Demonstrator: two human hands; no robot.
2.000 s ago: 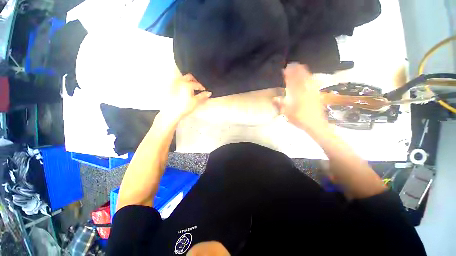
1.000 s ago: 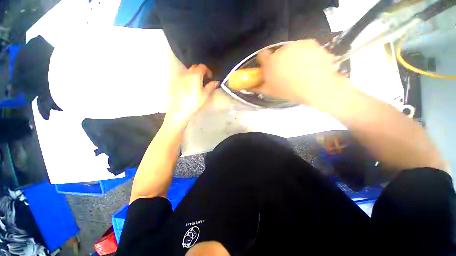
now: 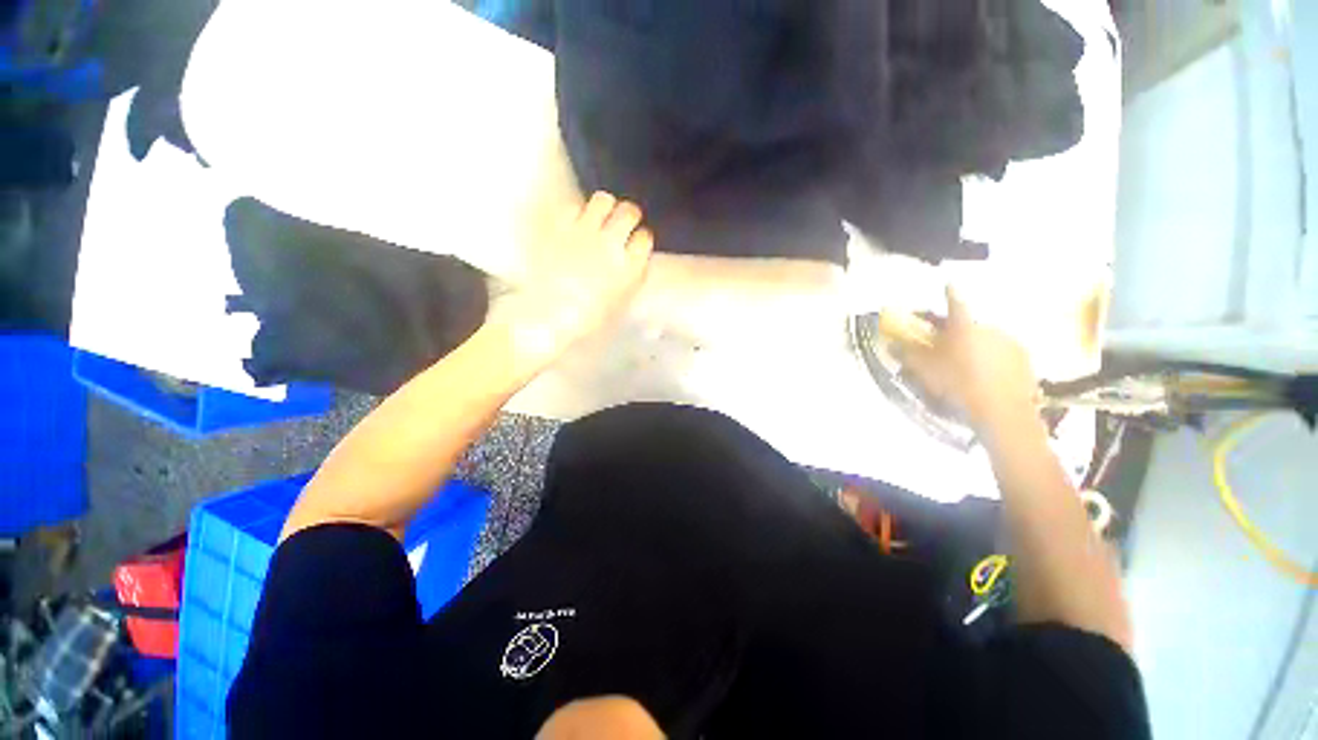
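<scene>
A black garment piece (image 3: 708,130) lies over the white padded pressing arm (image 3: 376,123), its lower edge running across the middle. My left hand (image 3: 586,268) rests at the left end of that edge; whether its fingertips pinch the cloth cannot be told. My right hand (image 3: 961,354) is on the handle of the steam iron (image 3: 903,347), which stands right of the garment's lower edge, blurred and partly overexposed. The iron's tip points up and left.
Dark cloth (image 3: 354,297) lies below the arm at left. Blue crates (image 3: 231,578) and a red item (image 3: 149,600) are on the floor at lower left. A hose (image 3: 1200,388) and a yellow tube (image 3: 1229,492) run right. Yellow-handled snips (image 3: 989,575) lie near my right forearm.
My right hand took hold of the iron and brought it over the garment edge; now both are farther right, off the edge. My left hand's fingers have loosened from their bent pinch.
</scene>
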